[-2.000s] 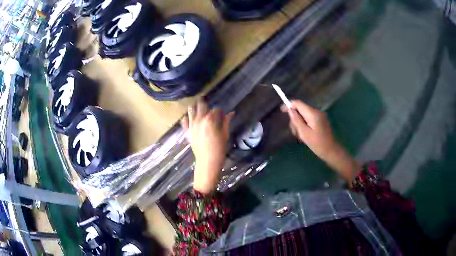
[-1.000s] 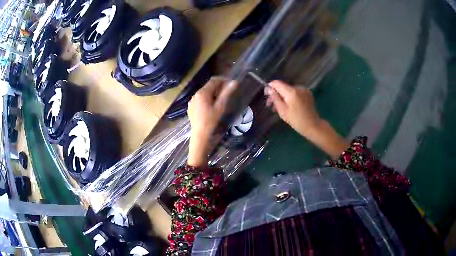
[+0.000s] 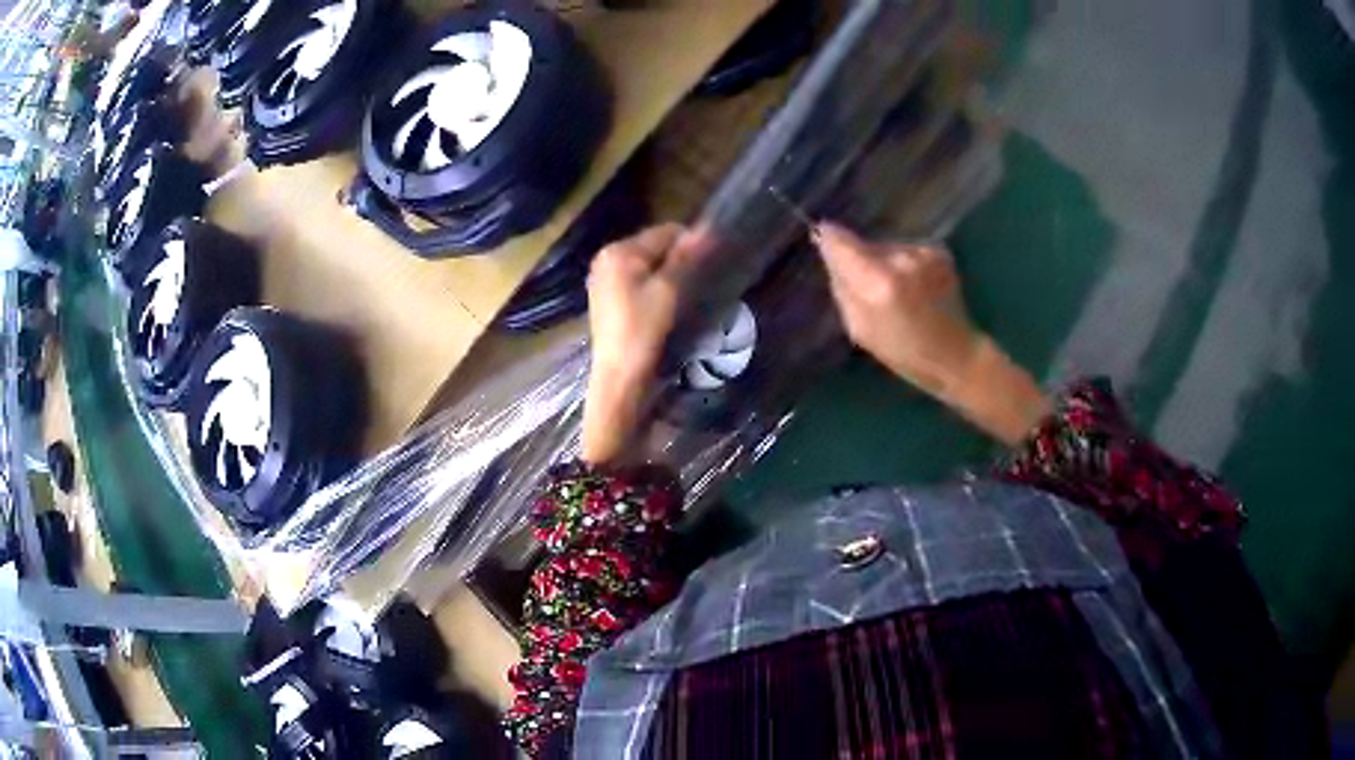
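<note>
Clear shiny stretch film (image 3: pixel 453 453) runs diagonally along the side of a stack of black wheel units. My left hand (image 3: pixel 636 319) is closed on the film's upper edge near the cardboard layer's corner side. My right hand (image 3: pixel 899 305) is to the right of it, fingers pinched on a thin pale blade-like tool (image 3: pixel 791 205) that points up and left at the film; its handle is hidden in the fingers. A unit with a white swirl centre (image 3: pixel 719 346) shows through the film below and between my hands.
Black units with white swirl centres (image 3: pixel 473 112) stand on a brown cardboard sheet (image 3: pixel 431 305) at the left. More units (image 3: pixel 354 636) lie at the lower left. A green strip (image 3: pixel 141 505) runs down the far left. Green and grey floor (image 3: pixel 1189 253) lies at the right.
My right hand has moved left, nearer my left hand, since the first frame, and the blade tip is now close to the film. My left hand has closed on the film and sits slightly higher.
</note>
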